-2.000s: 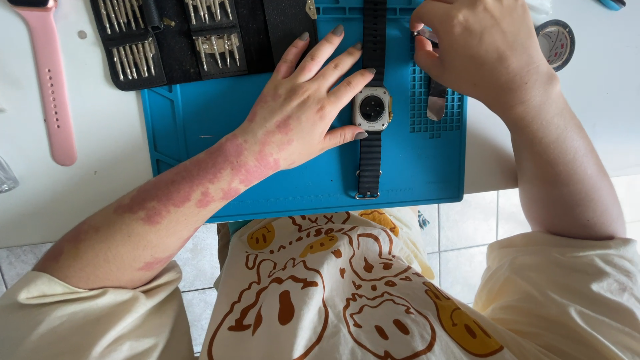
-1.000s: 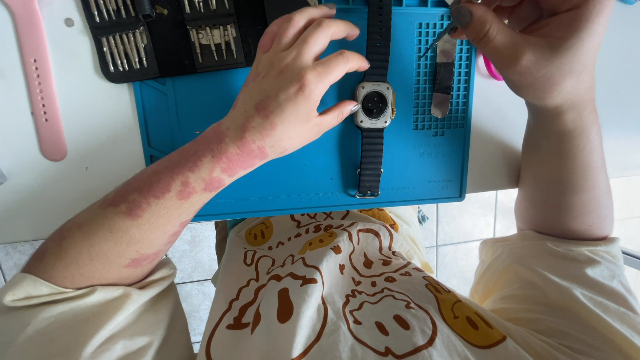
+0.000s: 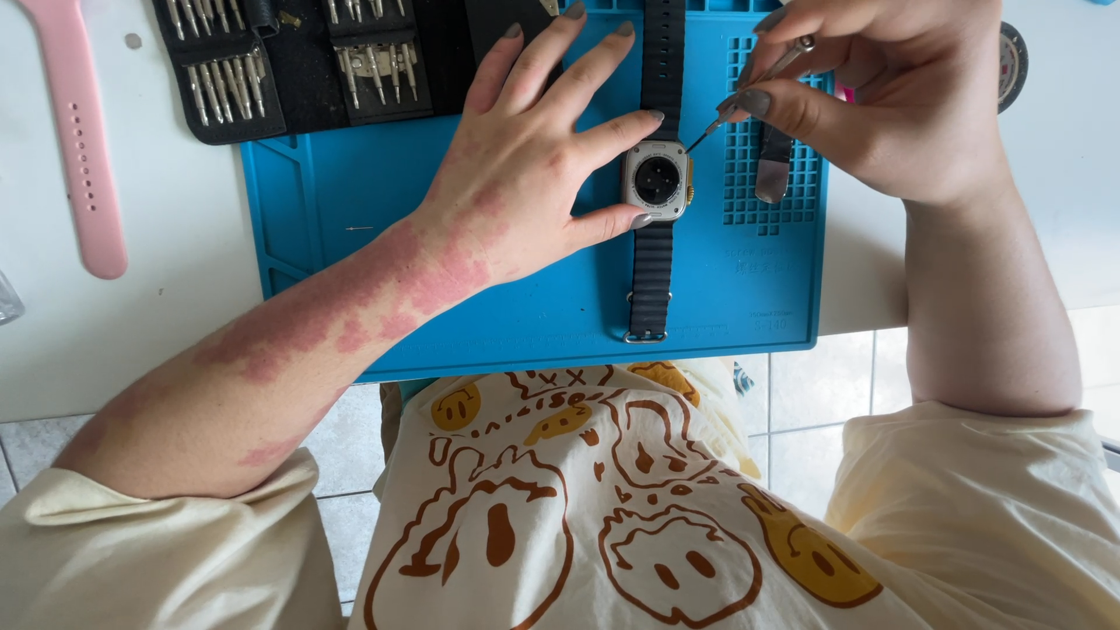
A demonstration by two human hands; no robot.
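Note:
A smartwatch (image 3: 658, 180) with a black strap (image 3: 652, 271) lies back side up on a blue silicone repair mat (image 3: 490, 324). My left hand (image 3: 534, 166) is spread over the mat, its index fingertip and thumb at the watch's top and bottom left edges; it grips nothing. In my right hand (image 3: 862, 109) a thin precision screwdriver (image 3: 728, 112) is pinched between thumb and fingers, its dark tip at the watch case's upper right corner. Beneath that hand a flat metal pry tool (image 3: 773, 171) with a black grip lies on the mat's grid, its upper part hidden.
A black case of screwdriver bits (image 3: 229, 87) overlaps the mat's upper left edge. Farther left lies a pink watch band (image 3: 83, 166). A round dark object (image 3: 1012, 68) sits beyond my right wrist. A tiny slim piece (image 3: 359, 228) rests on the mat's left part.
My right hand has come toward the watch, and the screwdriver's tip now meets the case's corner. My left index finger has moved down to the watch's top edge.

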